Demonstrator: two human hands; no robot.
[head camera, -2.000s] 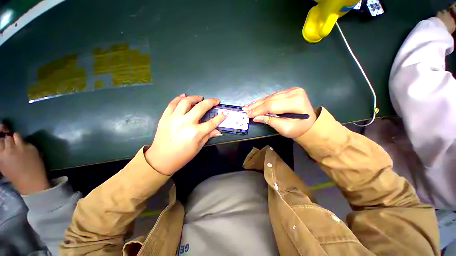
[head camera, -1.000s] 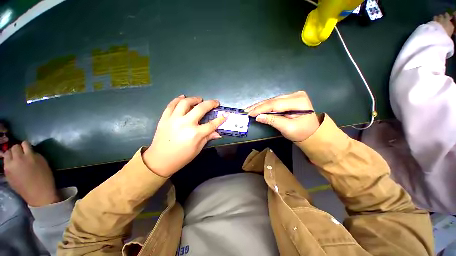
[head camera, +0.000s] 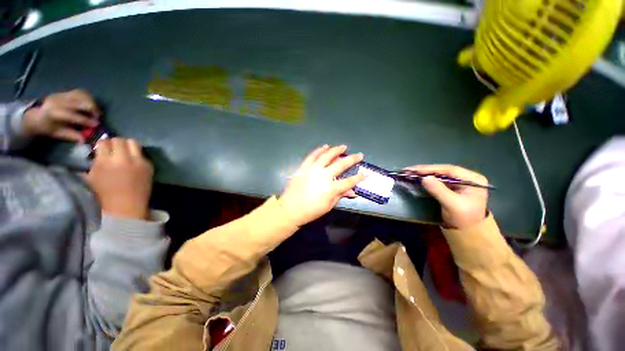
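An open phone unit (head camera: 375, 185), dark-rimmed with a white area, lies at the front edge of the green bench. My left hand (head camera: 321, 184) holds it, fingers over its left end. My right hand (head camera: 458, 193) holds dark tweezers (head camera: 473, 183), their tips at the unit's upper right corner. Whether the tips grip anything cannot be told. A clear tape sheet with two gold-brown blocks (head camera: 275, 98) lies beyond my hands.
A yellow fan (head camera: 541, 48) stands at the upper right, its white cord (head camera: 529, 164) curving to the bench edge. A white-and-dark unit (head camera: 559, 110) lies by it. At left a person's hands (head camera: 122, 168) hold a red-and-black piece. A pale sleeve (head camera: 606, 206) is at right. A pale rail (head camera: 274, 5) crosses the back.
The view has shifted, showing more of the fan, the rail and the person at left. My right hand and the tweezers have drawn slightly rightward from the unit. My left hand still holds it.
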